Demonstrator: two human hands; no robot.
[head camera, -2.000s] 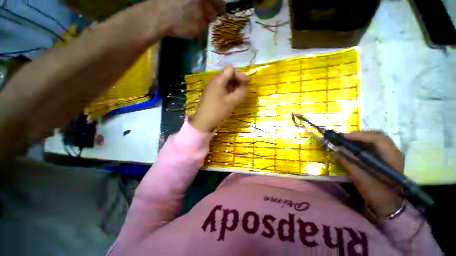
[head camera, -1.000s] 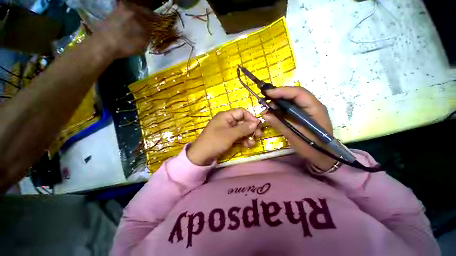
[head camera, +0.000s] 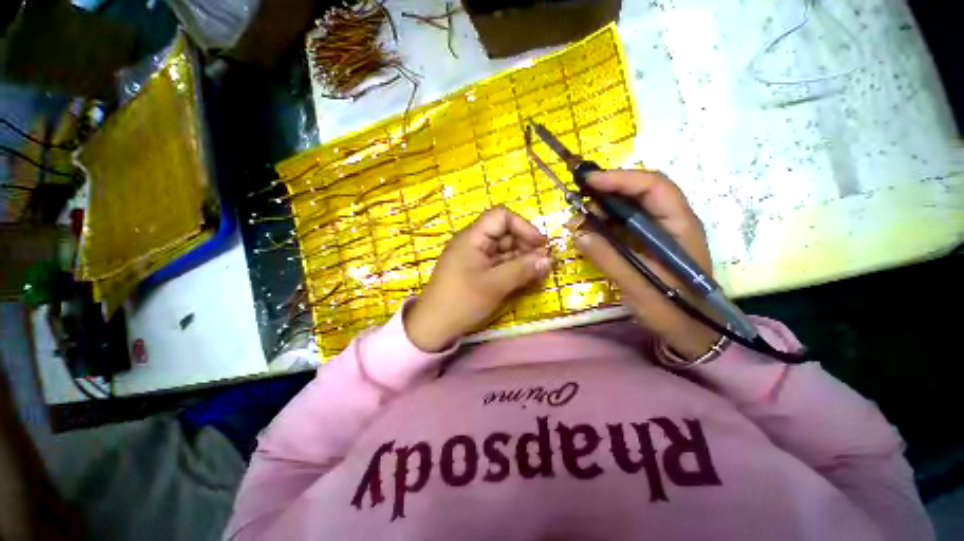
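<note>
A shiny yellow film panel (head camera: 465, 137) with a dark grid lies in front of me, with thin red-brown lead wires (head camera: 365, 211) in rows over its left part. My right hand (head camera: 661, 238) holds a dark grey soldering iron (head camera: 655, 241) above the panel's right part, tip pointing up and left. A thin curved feed tube (head camera: 550, 169) runs alongside it. My left hand (head camera: 492, 269) is over the panel's near middle, thumb and fingers pinched together near my right fingers. Whether a wire is between them is too blurred to tell.
A wire pile (head camera: 349, 51) lies beyond the panel. A brown box (head camera: 539, 23) stands at the far edge. Stacked yellow panels (head camera: 148, 174) sit on a blue tray (head camera: 196, 254) at the left. A dark mat (head camera: 277, 264) borders the panel. Part of another person shows at the lower left.
Compared with two seconds ago, both my hands have come together over the near part of the panel. The other person's arm has withdrawn from the wire pile. The camera view has shifted.
</note>
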